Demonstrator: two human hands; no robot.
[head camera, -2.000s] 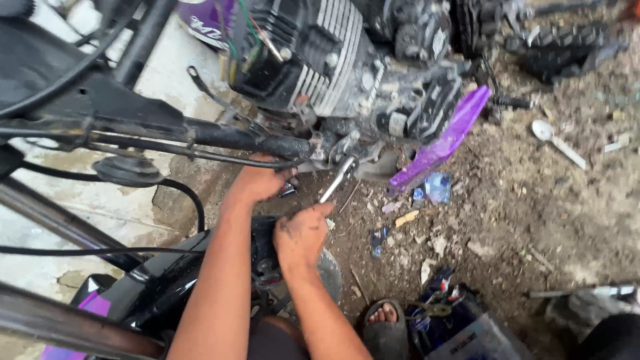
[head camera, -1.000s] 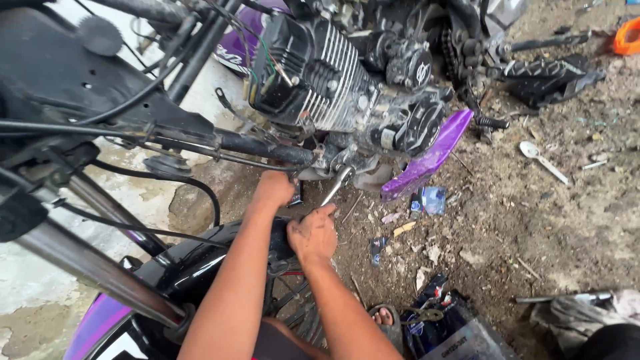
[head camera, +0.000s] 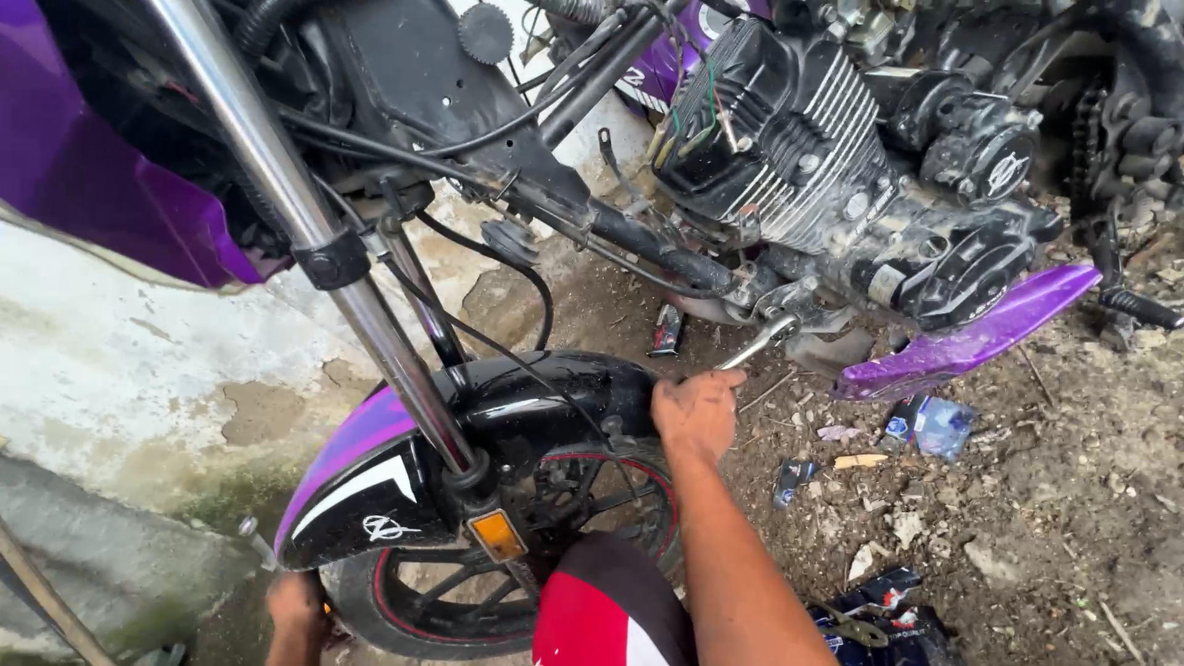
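My right hand is closed around the handle of a metal wrench. The wrench's far end sits at a bolt on the engine mount, below the finned engine of a motorcycle. My left hand is low at the left, beside the front tire and under the tip of the black and purple front fender. Its fingers are blurred and partly hidden. A pale metal tool or rod stands just above it; whether the hand touches it is unclear.
Fork tubes and black cables cross the view. A purple panel juts out below the engine. Torn wrappers and debris lie on the dirt. A stained wall is at the left; my knee is at the bottom.
My left hand has left the area near the engine mount and moved down-left to beside the front wheel. My right hand stays on the wrench. The view has shifted toward the front wheel.
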